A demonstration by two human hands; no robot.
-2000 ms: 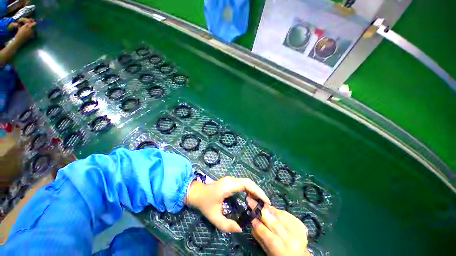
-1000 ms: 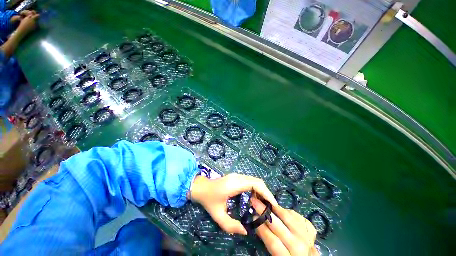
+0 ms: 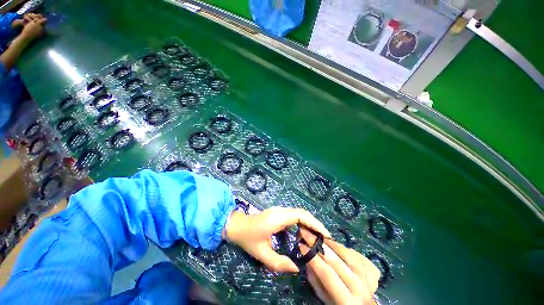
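My left hand (image 3: 271,235), in a blue sleeve, curves its thumb and fingers around a black ring (image 3: 311,248) at the lower middle. My right hand (image 3: 346,275) meets it from the right, its fingers at and inside the same ring. The ring is tilted, held above a clear plastic tray (image 3: 292,199) whose pockets hold several black rings. Both hands' fingers touch the ring. Parts of the tray are hidden under my hands and left forearm.
Another clear tray (image 3: 134,80) with black rings lies at the left on the dark green bench (image 3: 286,119). A cardboard box (image 3: 13,193) is at the left edge. A co-worker's hands (image 3: 31,27) show at top left. An instruction sheet (image 3: 382,39) and blue cloth (image 3: 278,16) are at the wall.
The ring has turned between my hands and now stands out more clearly than two seconds ago. My hands have stayed nearly in place. The view has shifted slightly.
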